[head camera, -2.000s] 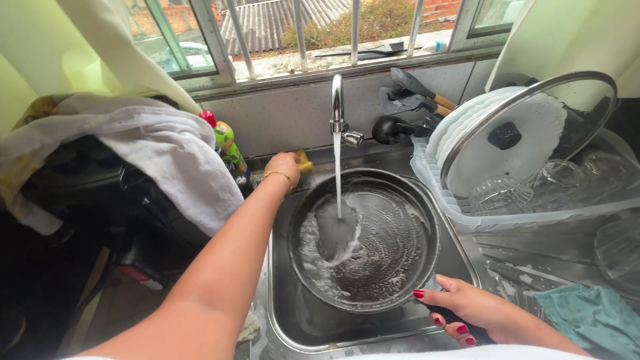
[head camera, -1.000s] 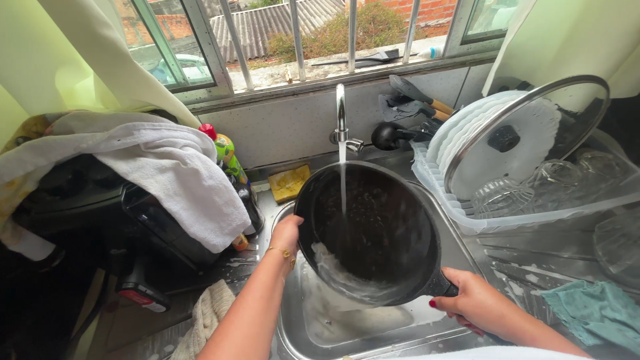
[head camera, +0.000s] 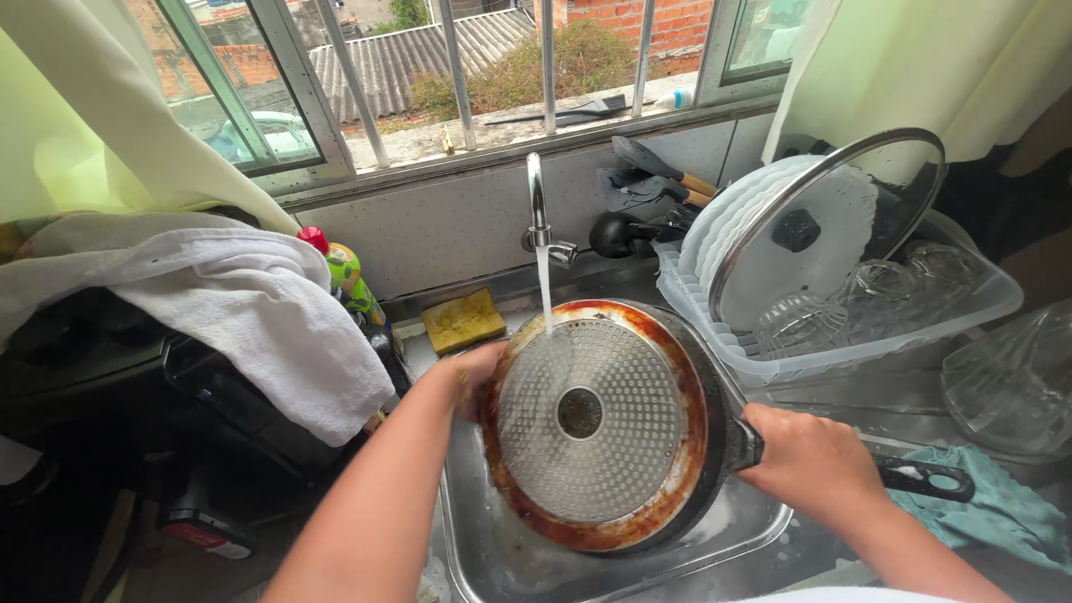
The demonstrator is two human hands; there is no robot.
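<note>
A frying pan (head camera: 632,435) is held bottom up over the steel sink (head camera: 494,553), its perforated-pattern base ringed with brown burnt stains. My left hand (head camera: 479,377) grips the pan's left rim, the fingers partly hidden behind it. My right hand (head camera: 808,452) is closed around the black handle (head camera: 921,477), whose end sticks out to the right past the hand. Water runs from the chrome faucet (head camera: 536,201) onto the upper part of the base. A yellow sponge (head camera: 462,321) lies on the sink's back left ledge, near my left hand.
Right of the sink stands a plastic dish rack (head camera: 779,368) with white plates, glasses and a glass lid (head camera: 909,193). Black utensils (head camera: 645,180) lie behind it. A teal cloth (head camera: 988,511) and glass pitcher (head camera: 1013,385) are far right. Bottles (head camera: 343,272) and a white towel (head camera: 243,310) are left.
The pan has been turned over from inside up to bottom up. My left hand, at the sponge two seconds ago, let it go and took hold of the pan's rim.
</note>
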